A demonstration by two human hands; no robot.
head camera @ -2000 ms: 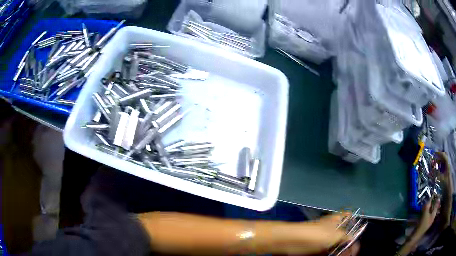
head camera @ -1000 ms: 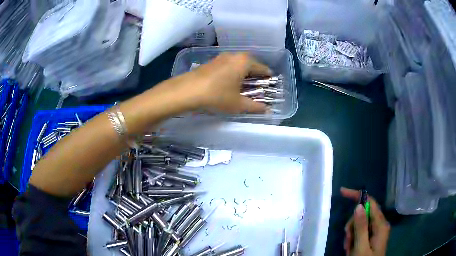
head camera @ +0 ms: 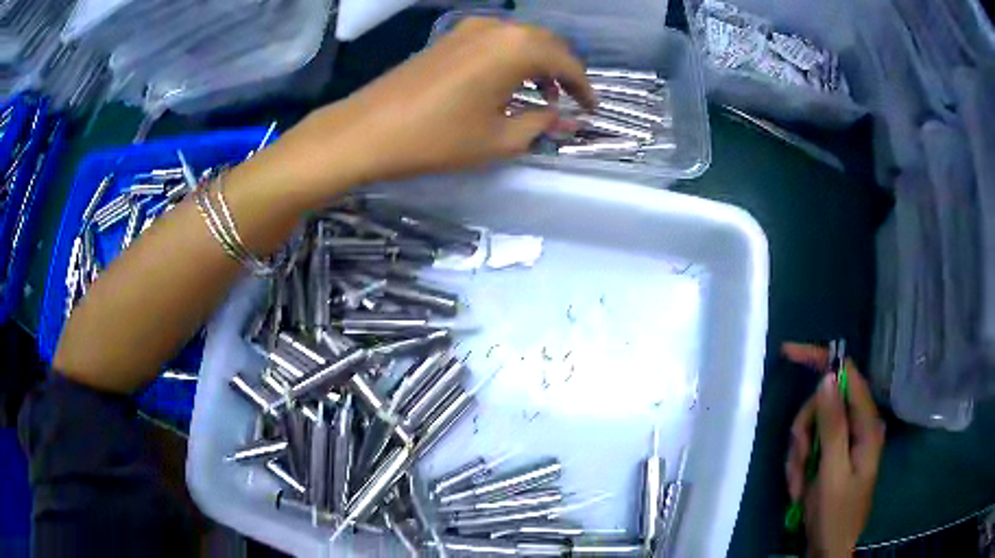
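My left hand is over the clear plastic box, its thumb and fingers apart, with no part seen in its grip. Metal cylinders lie in rows in that box under and beside the fingers. My right hand, at the lower right, is closed on the green-handled knife. The white tray holds a heap of silver-grey cylinders on its left side and a few at its lower right. Small dark trimmings lie on the tray floor, near a white scrap.
A blue bin of cylinders is left of the tray, partly behind my left forearm. Another blue bin stands at the far left edge. A box of printed slips and a slim metal rod are upper right. Stacked clear boxes line the right.
My left hand went from the lower right, holding thin-rodded parts, to the clear box, and its fingers have since spread off the cylinders. The right hand has come into view with the knife. The view has shifted.
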